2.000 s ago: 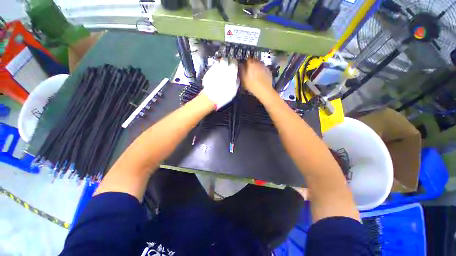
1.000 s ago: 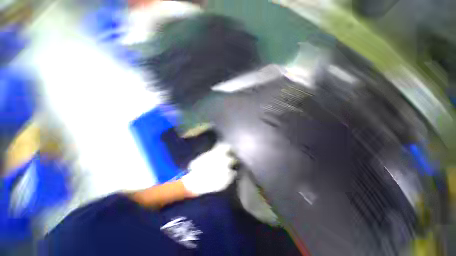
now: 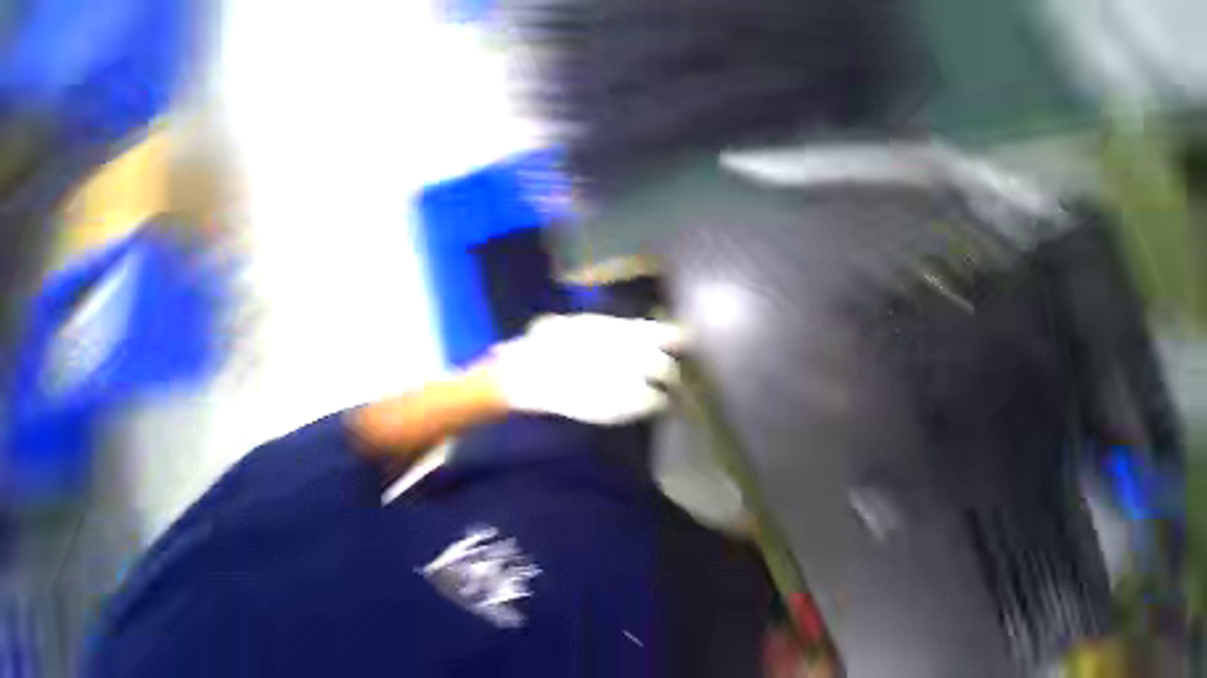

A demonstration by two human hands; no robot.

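The frame is strongly blurred. My left hand, in a white glove, is at the near edge of the dark table, close to my body. Its fingers point to the table edge; whether it holds anything cannot be told. My right hand is not in view. A thick pile of black cables lies on the green mat at the top. Blurred dark cables also lie on the dark table at the right.
A pale slotted rail lies between the pile and the dark table. A blue bin is beyond my left hand, and another blue bin is at the far left. Blurred green machine parts show at the right edge.
The view has swung sharply to the left. My left hand has come from the press back to the table's near edge. My right hand, at the press earlier, has gone out of view.
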